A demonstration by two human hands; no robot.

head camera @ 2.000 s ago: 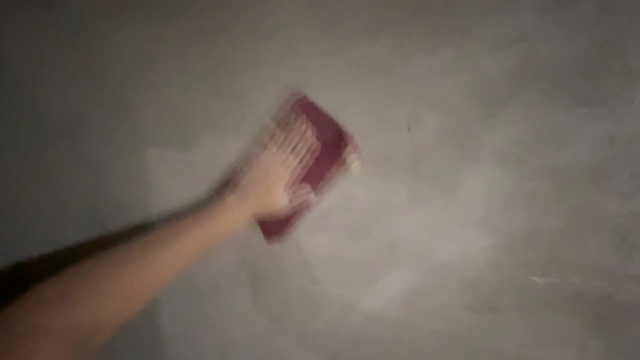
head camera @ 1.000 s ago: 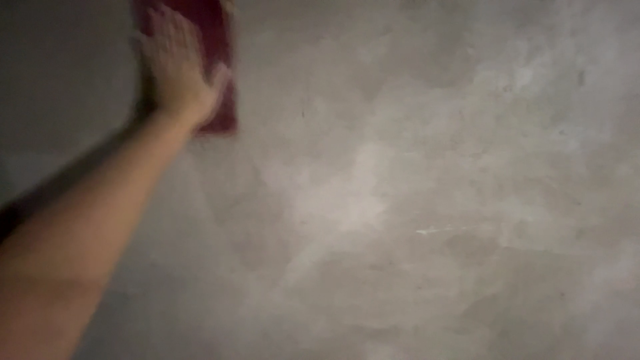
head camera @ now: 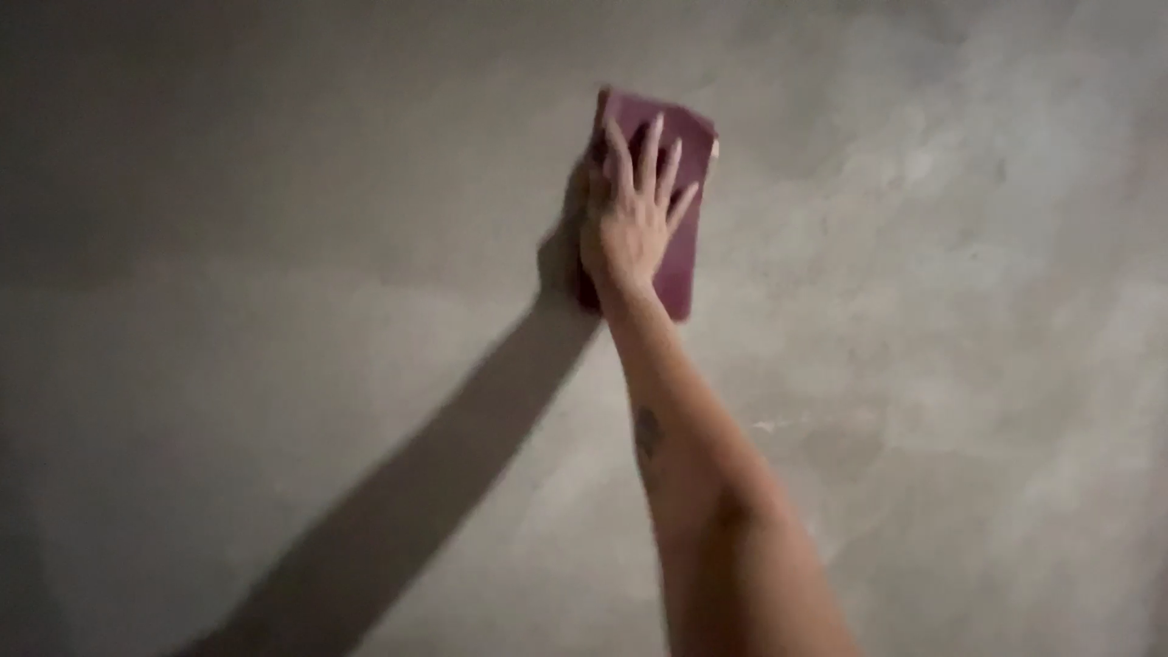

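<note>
My right hand [head camera: 634, 214] reaches in from the lower right and lies on a flat, rectangular maroon pad [head camera: 675, 274]. Its palm is down on the pad and the fingers are spread towards the top end. The pad sits against a mottled grey wall-like surface [head camera: 912, 365], nearly upright and tilted slightly to the right. A small pale spot shows at its upper right edge. What lies under the pad and palm is hidden. My left hand is out of view.
A dark shadow of the arm [head camera: 411, 484] runs from the pad down to the lower left. Lighter patches and a small pale mark [head camera: 771, 425] show on the grey surface. The left side is dimmer.
My left hand was on the pad in both earlier frames; now my right hand is on it and the left has left the view. The pad is farther right than one second ago.
</note>
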